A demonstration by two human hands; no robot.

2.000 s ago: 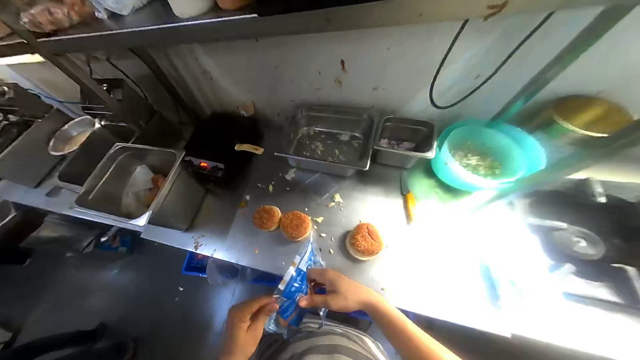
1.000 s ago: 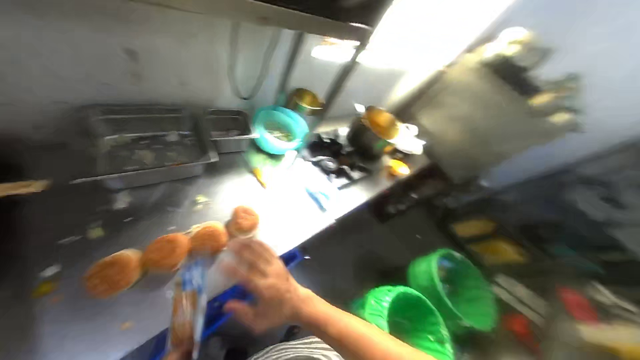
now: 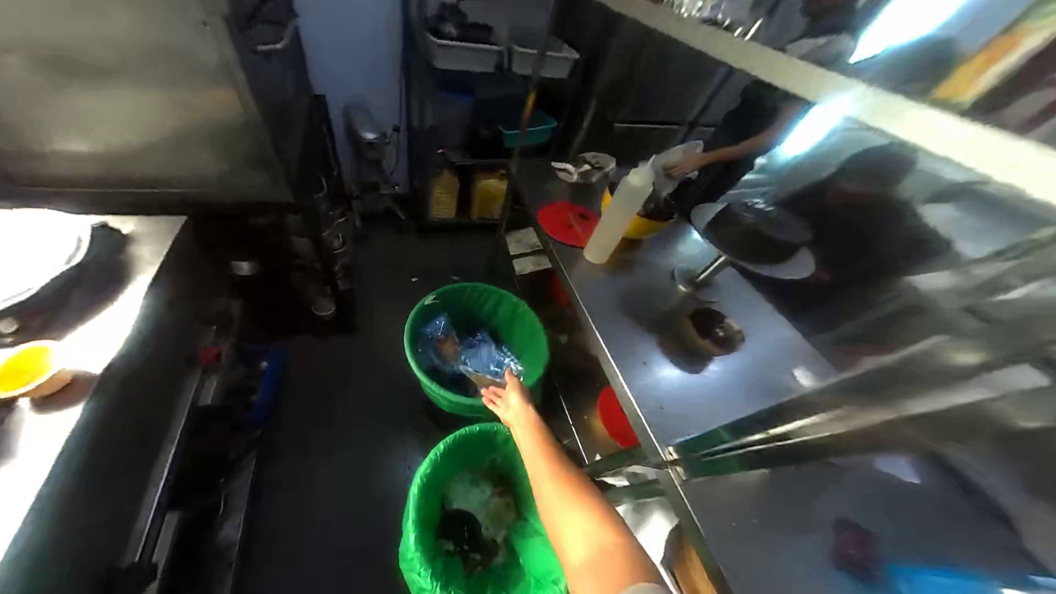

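My right hand reaches from the lower right to the rim of a lined green bin. A crumpled clear and blue plastic bag lies against its fingertips, over the bin. Whether the fingers grip the bag or only touch it cannot be told. More blue plastic shows inside that bin. Nearer to me stands a second bin with a green liner, holding mixed waste. My left hand is out of view.
A steel table runs along the right, bearing a white squeeze bottle, a red lid and a small bowl. Another person's arm is beyond. A steel counter stands left.
The view has swung far right, from the counter with buns to the bins. The plastic bag, earlier held over the counter's edge, is now at the green bin by my right hand.
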